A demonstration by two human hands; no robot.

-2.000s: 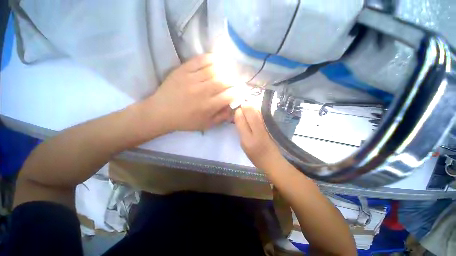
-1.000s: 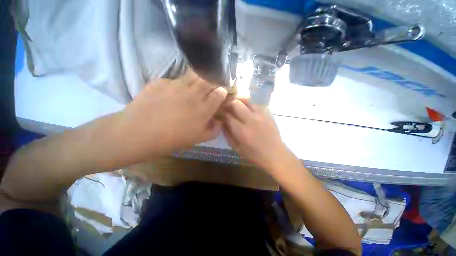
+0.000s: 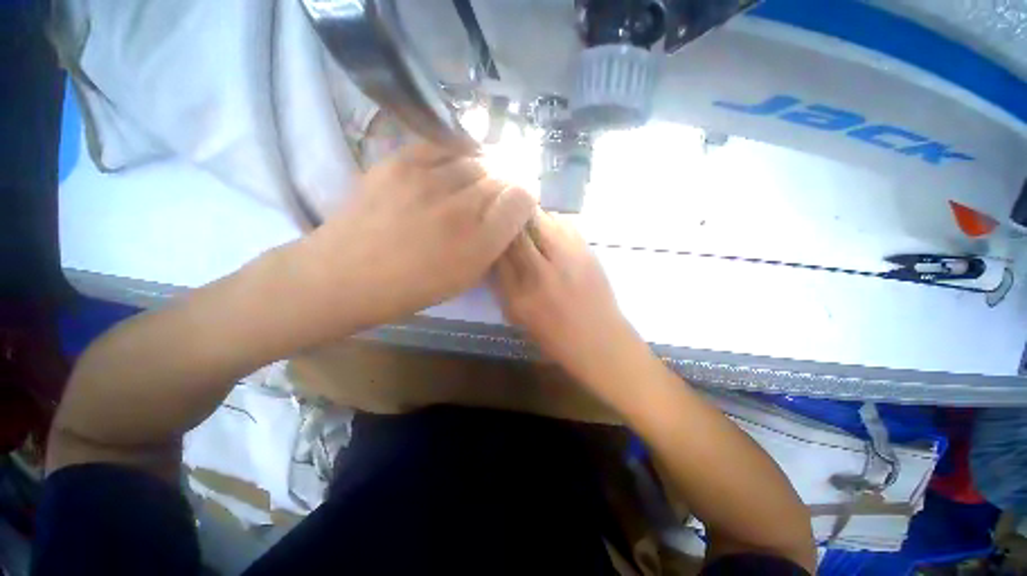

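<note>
A white to pale grey cloth panel [image 3: 214, 90] lies spread on the tabletop left of the needle area. My left hand [image 3: 422, 231] is at the cloth's right edge, just below the bright lamp glare, with its fingers bent down on the work. My right hand [image 3: 563, 293] touches it from the right, thumb and fingers pinching a small tan-brown edge [image 3: 534, 232] of the work. The needle and presser foot are lost in glare. What my left fingertips hold is hidden under the hand.
The white sewing-machine head [image 3: 788, 79] with blue "JACK" lettering stands behind and right. A chrome guard [image 3: 389, 73] hangs just above my left hand. A black clipper-like tool [image 3: 932, 268] lies at right. Bundled white and tan pieces [image 3: 242, 456] sit below the grey table edge [image 3: 721, 371].
The view has shifted, so the chrome guard shows smaller at the upper left and the "JACK" lettering is in view. Both hands stay together by the needle; the tan edge now shows between them.
</note>
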